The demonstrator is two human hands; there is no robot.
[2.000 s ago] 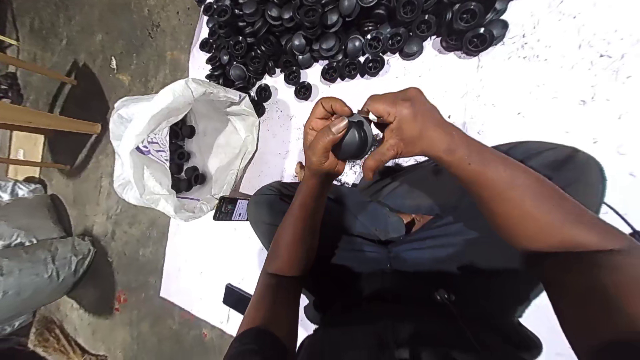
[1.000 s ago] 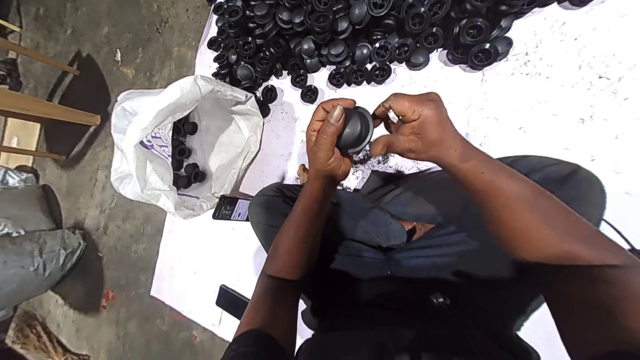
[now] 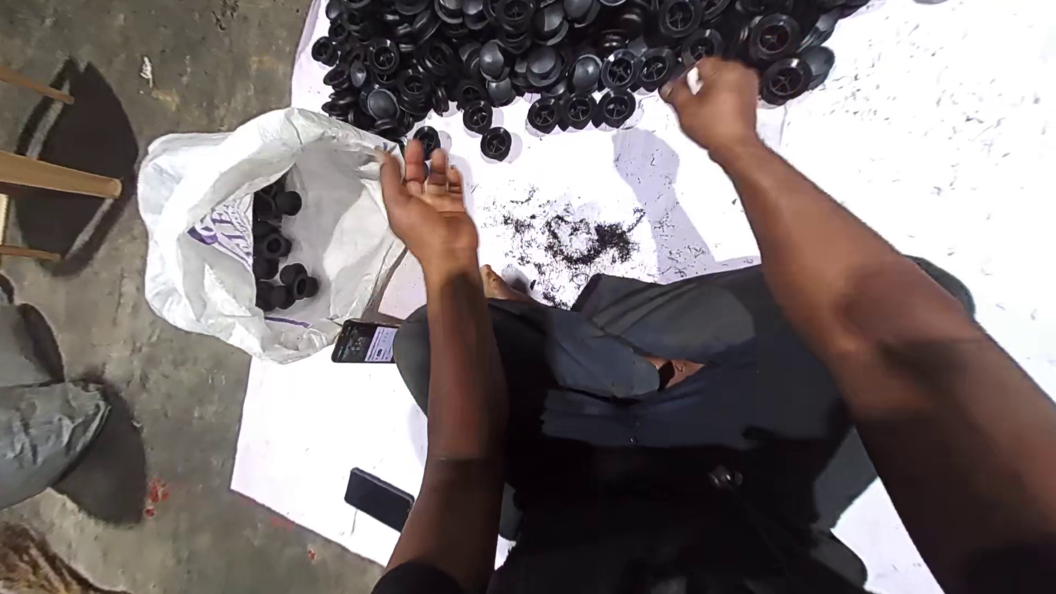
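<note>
A large heap of round black plastic or rubber parts [image 3: 540, 62], some with spoked undersides, lies on the white sheet at the top. My left hand [image 3: 429, 202] is open with its palm up and fingers apart, at the right rim of a white woven sack [image 3: 198, 280]. Several black parts [image 3: 276, 247] lie inside the sack. At the heap's lower right edge is my right hand [image 3: 714, 103], its thumb and fingers bent; whether it touches or grips a part I cannot tell.
Black shavings [image 3: 590, 239] are scattered on the white sheet [image 3: 313, 429] before my crossed legs. One phone [image 3: 365, 342] lies beside the sack, and a dark phone-like object [image 3: 378, 497] lies below it. Wooden legs [image 3: 58, 175] and grey sacks [image 3: 41, 429] stand at the left.
Both hands held a black domed part between them; they have parted. My left hand has moved left to the sack and let the part go, and my right hand has moved up to the heap.
</note>
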